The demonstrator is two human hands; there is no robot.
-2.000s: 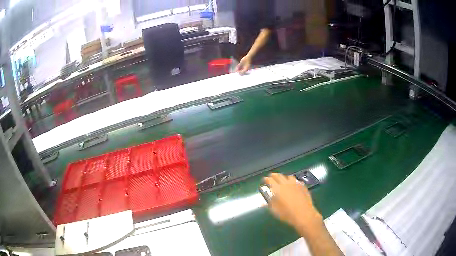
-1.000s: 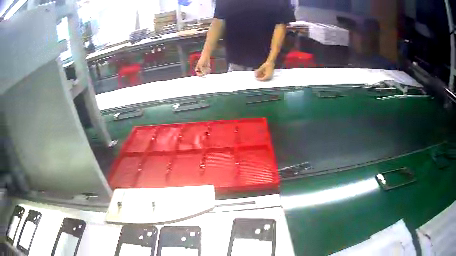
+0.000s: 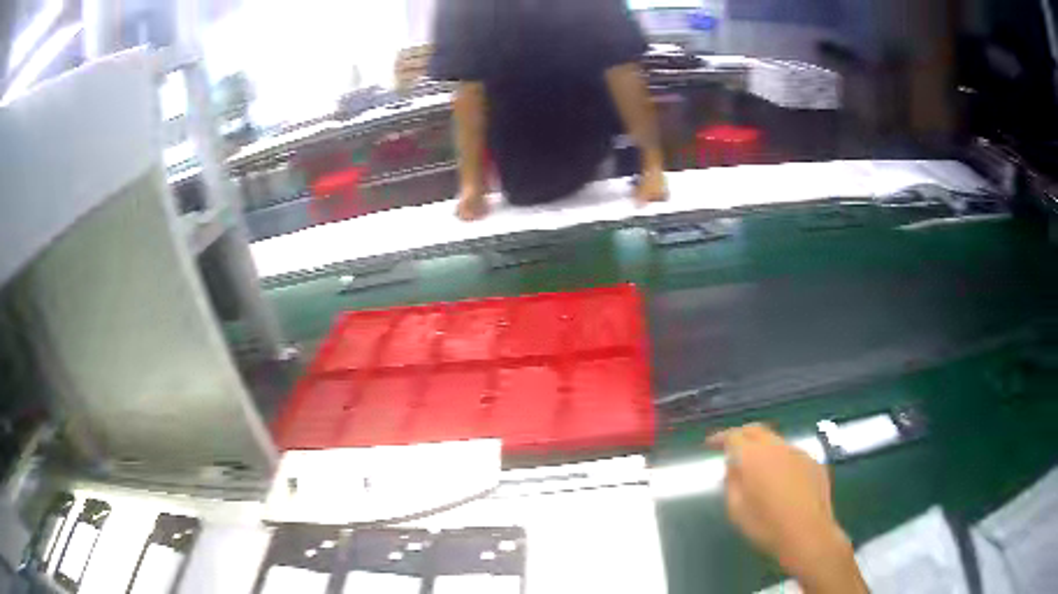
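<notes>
My right hand is over the green belt at the lower right, blurred, fingers curled and pointing left. I see no object in it, but its inner side is hidden. A dark phone frame lies on the belt just right of the hand, its centre bright with lamp reflection. Several more phone frames stand in a row on the white work surface at the lower left; three lie close together, including one at the right end. My left hand is not in view.
A red compartment tray lies on the belt behind a cream block. A grey-white panel rises at far left. A person stands across the belt, hands on the white strip. More frames lie along the far belt edge.
My right hand has come into view from below. The rightmost phone frame on the white surface now lies beside its neighbours. The near belt frame shows further left. The person opposite has lowered both hands.
</notes>
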